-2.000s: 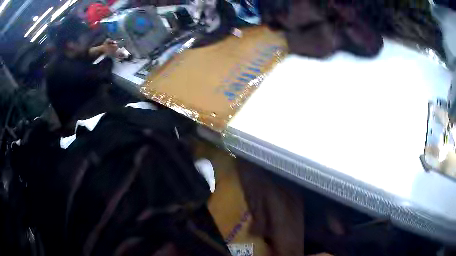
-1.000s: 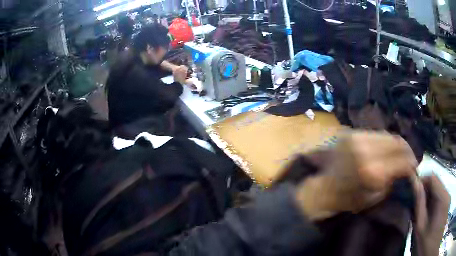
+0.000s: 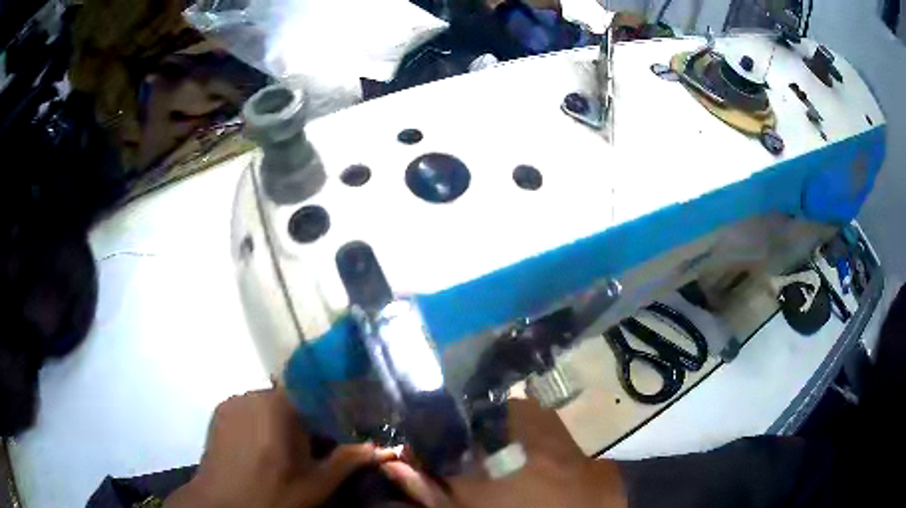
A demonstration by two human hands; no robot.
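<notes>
The white sewing machine head [image 3: 497, 129] with its blue stripe fills the middle of the head view. My left hand [image 3: 263, 451] is at the bottom, left of the needle end, with its fingers on dark cloth [image 3: 353, 491]. My right hand [image 3: 536, 461] is just right of it, partly behind the metal parts of the head. The fingertips of both hands meet beneath the needle end. The cloth is mostly cut off by the lower edge, and the right hand's grip is hidden. The needle and presser foot are hard to make out.
Black-handled scissors [image 3: 656, 362] lie under the machine arm, with a round black disc [image 3: 805, 301] to their right. A crumpled clear plastic bag [image 3: 328, 40] is behind the machine. Dark cloth [image 3: 45, 288] hangs at the left edge. The white table [image 3: 159, 317] extends left of the head.
The view has swung from the neighbouring worker and brown-yellow plastic sheet to the machine. My hands, raised with dark cloth a second ago, are now low at the needle end.
</notes>
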